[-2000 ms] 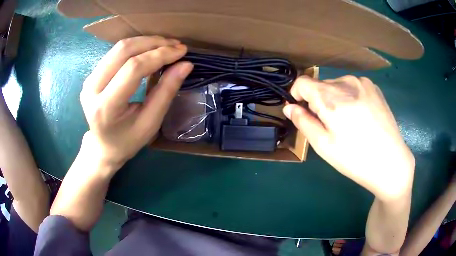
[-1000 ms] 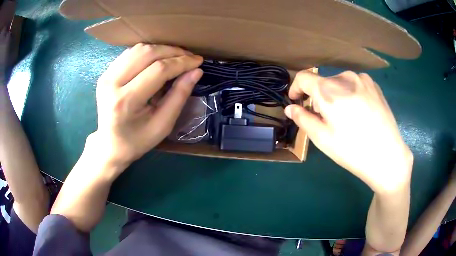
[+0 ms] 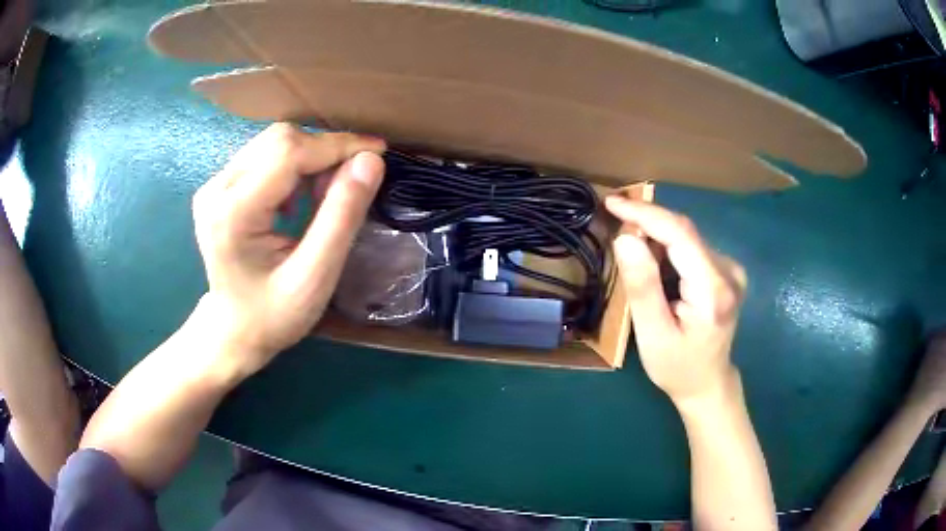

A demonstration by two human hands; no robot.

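The brown mailer box (image 3: 467, 356) lies open on the bench. A black coiled cable (image 3: 488, 195) lies along its back, tied around the middle, with a strand curving down the right side. A dark power adapter (image 3: 507, 319) with plug prongs (image 3: 491, 263) sits at the front right. A bagged item (image 3: 389, 272) in clear plastic lies at the left. My left hand (image 3: 272, 233) is at the back left corner, thumb and finger close together by the coil's left end; whether they grip is hidden. My right hand (image 3: 679, 285) is at the right wall, fingers apart, with no cable visible in it.
The box lid (image 3: 519, 88) stands open behind the box. The green bench (image 3: 415, 415) curves around the front. Another person's arm (image 3: 31, 337) is at the left edge, and another arm (image 3: 882, 446) is at the right. Grey-black equipment (image 3: 845, 36) stands at the back right.
My right hand has let go of the cable, whose strand now lies down the box's right side. My left hand has moved back left off the coil. The box appears lower in view.
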